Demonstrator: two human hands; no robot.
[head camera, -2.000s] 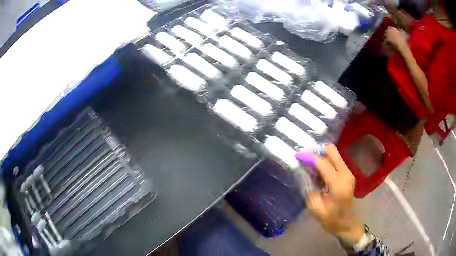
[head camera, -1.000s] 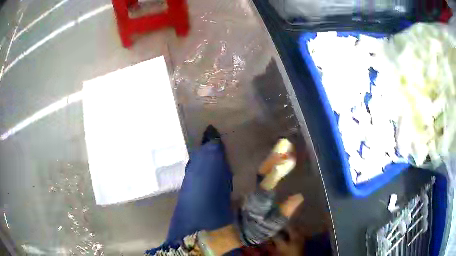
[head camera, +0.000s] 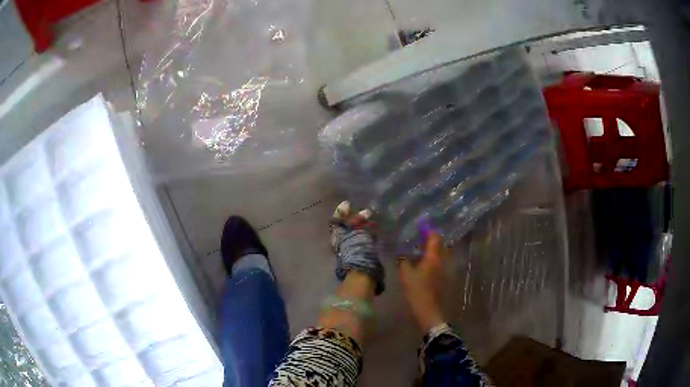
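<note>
A clear pocket tray (head camera: 454, 143), with rows of empty-looking pockets, lies low over the floor at the upper centre right, partly blurred. My right hand (head camera: 424, 280), with a purple cap on the thumb, is at its near edge; the thumb overlaps the edge and the other fingertips are hidden or blurred, so it appears to grip it. My left hand (head camera: 358, 246), in a striped grey glove with cream fingertips, is beside the tray's lower left side, fingers bent; whether it touches the tray is unclear.
A white moulded pocket tray (head camera: 91, 249) stands at the left. Clear crinkled film (head camera: 227, 113) lies on the floor at the upper left. A red stool (head camera: 605, 132) is at the right. A brown flat piece (head camera: 556, 366) is at the bottom right. My shoe (head camera: 242, 242) is left of my hands.
The view has turned from the bench to the floor; the blue bin is out of view. The clear pocket tray and my right hand have come into view, and both hands are now at or near it.
</note>
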